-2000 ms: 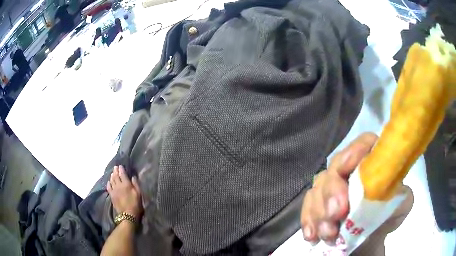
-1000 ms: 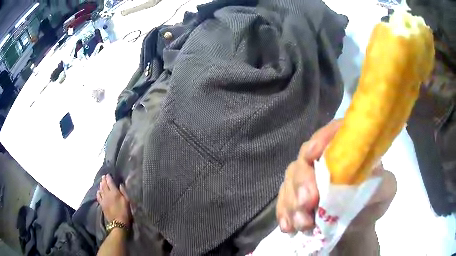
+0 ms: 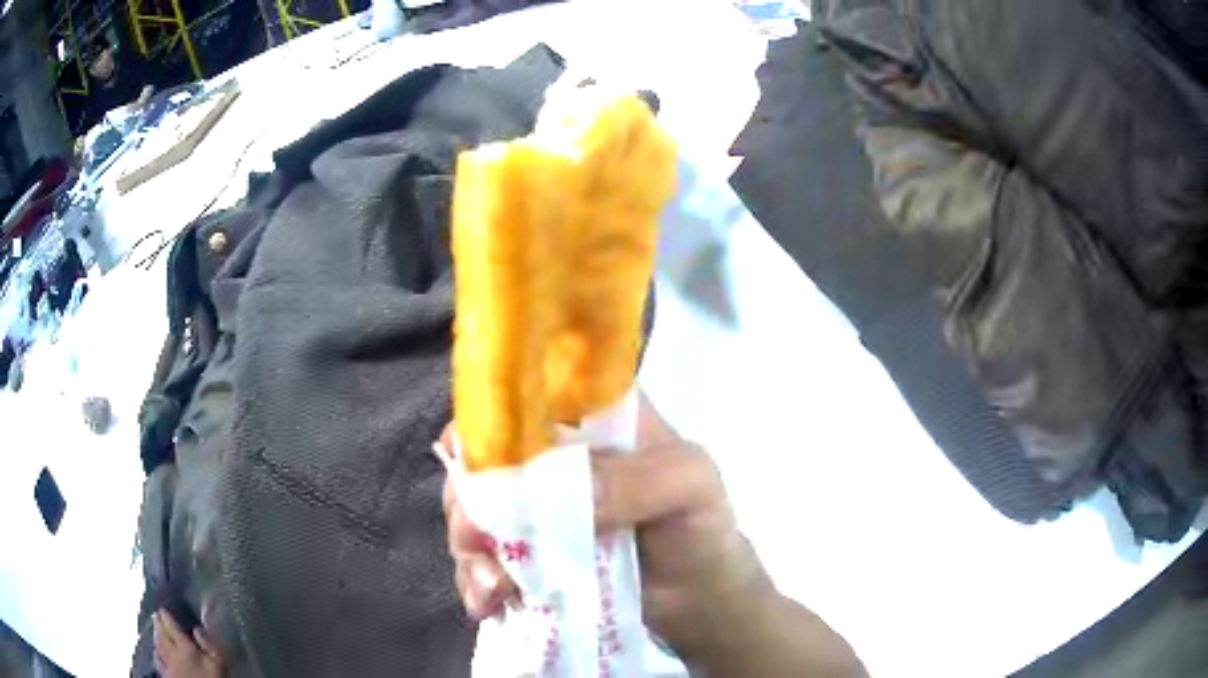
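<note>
My right hand (image 3: 676, 523) is shut on a golden-orange fried dough stick (image 3: 556, 278) in a white paper sleeve with red print (image 3: 550, 570). The stick stands upright in mid-view, its torn end up and blurred. Behind it a dark grey woven jacket (image 3: 318, 384) lies spread on the white table, partly hidden by the stick and hand. The jacket has a slanted welt pocket (image 3: 315, 487) and a gold button (image 3: 220, 241). My left hand (image 3: 186, 648) is at the bottom left edge, mostly cut off, with its fingers on the jacket's lower left part.
Dark jackets with shiny lining outward (image 3: 1020, 252) lie on the table at the right. A black rectangle, perhaps a phone (image 3: 49, 499), and a small pale clump (image 3: 96, 413) lie at the left. A pale flat strip (image 3: 179, 139) and small items lie at the far left.
The view has swung right, so the spread jacket and left hand sit further left and the right-hand jackets show more. The dough stick is now more upright and nearer mid-view.
</note>
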